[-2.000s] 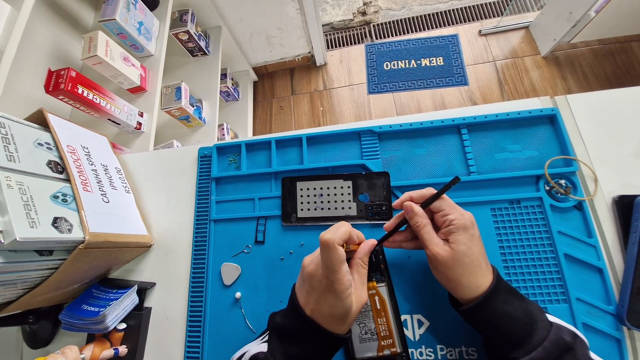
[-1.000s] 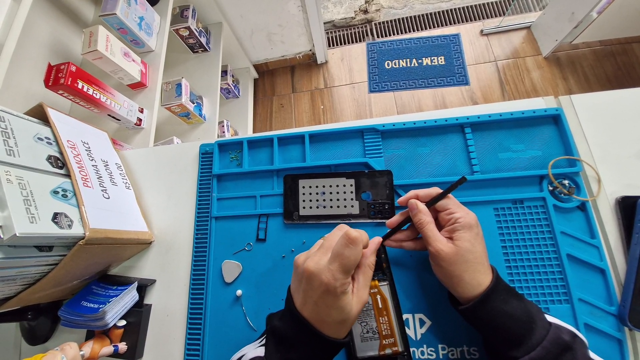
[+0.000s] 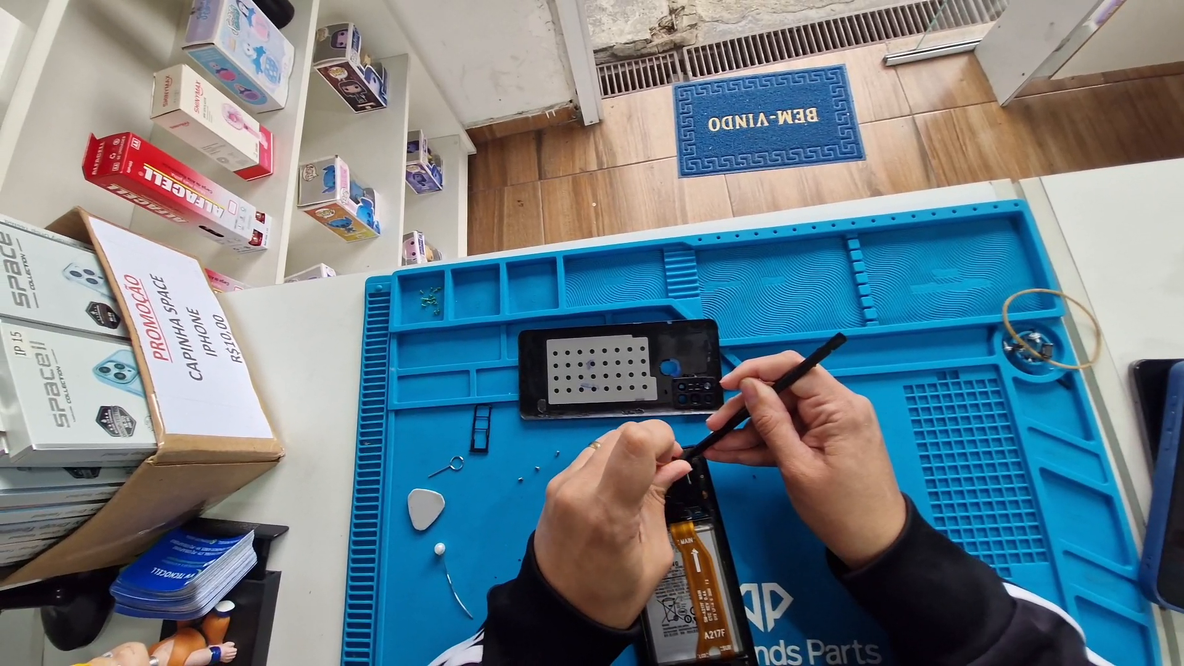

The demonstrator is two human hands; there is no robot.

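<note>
An opened smartphone lies on a blue silicone repair mat, its battery and orange flex cable exposed. My right hand grips a slim black pry tool, whose lower tip meets the fingertips of my left hand at the phone's upper end. Those fingers are pinched together there; whether they hold a small part is hidden. Above them lies the phone's back cover, inner side up. Left of my hands are a white plectrum-shaped opening pick, a SIM ejector pin, a small black frame and several tiny screws.
At the left stand a cardboard box of phone-case packs and a stack of blue cards. A rubber band lies over a small round dish at the mat's right. Phones lie at the right edge. Green screws sit in a mat compartment.
</note>
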